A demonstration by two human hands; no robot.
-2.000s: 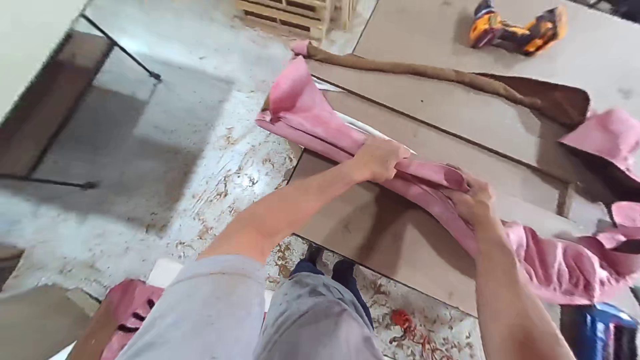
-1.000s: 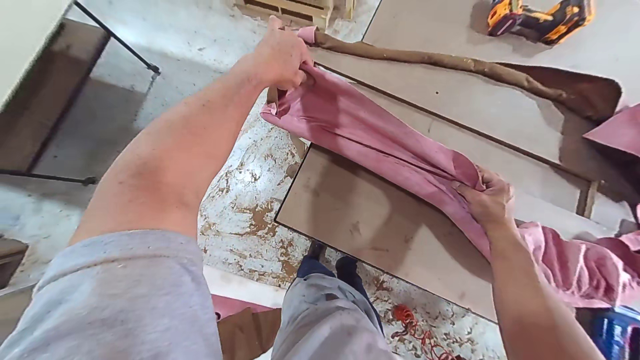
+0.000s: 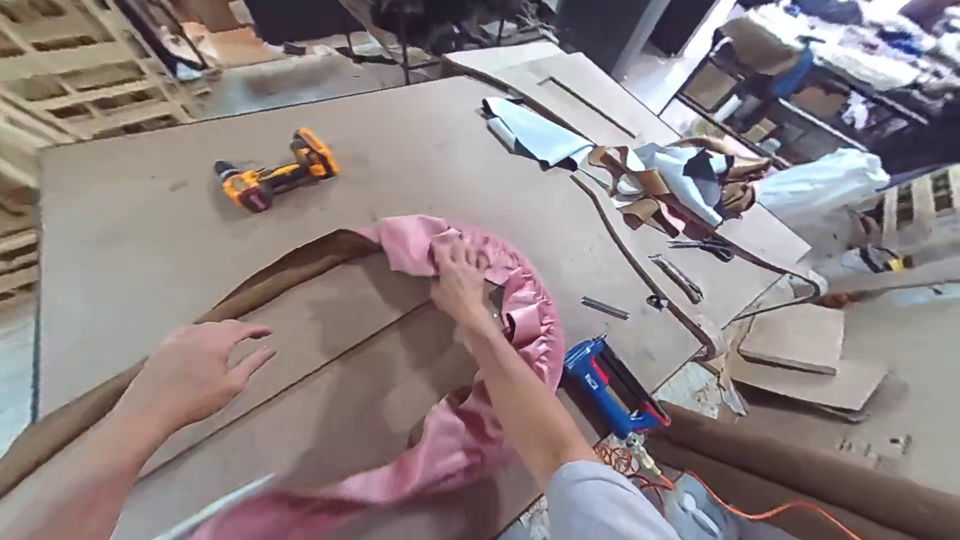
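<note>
Pink fabric [image 3: 536, 322] wraps a curved frame piece on the work table, gathered in folds around the bend. My right hand [image 3: 461, 281] rests on the fabric at the top of the curve, its fingers bent over the folds; whether it pinches the cloth cannot be told. My left hand [image 3: 199, 371] is in the air over the brown strip [image 3: 300, 259] at left, thumb and fingers apart, holding nothing. A loose pink length trails toward the bottom. Right of the curve lies a blue pneumatic stapler [image 3: 611, 386] with an orange air hose [image 3: 757, 516].
A yellow and black cordless drill [image 3: 277, 172] lies on the table [image 3: 135, 225]. Fabric scraps [image 3: 675, 180], scissors [image 3: 705, 247] and a strip of staples [image 3: 604, 307] are to the right. Board offcuts [image 3: 795, 337] lie beyond the table edge, wooden pallets [image 3: 82, 67] at upper left.
My left hand has let go of the pink fabric's end, which it held one second ago. My right hand has moved onto the gathered curve. The view has swung strongly toward the table's far side.
</note>
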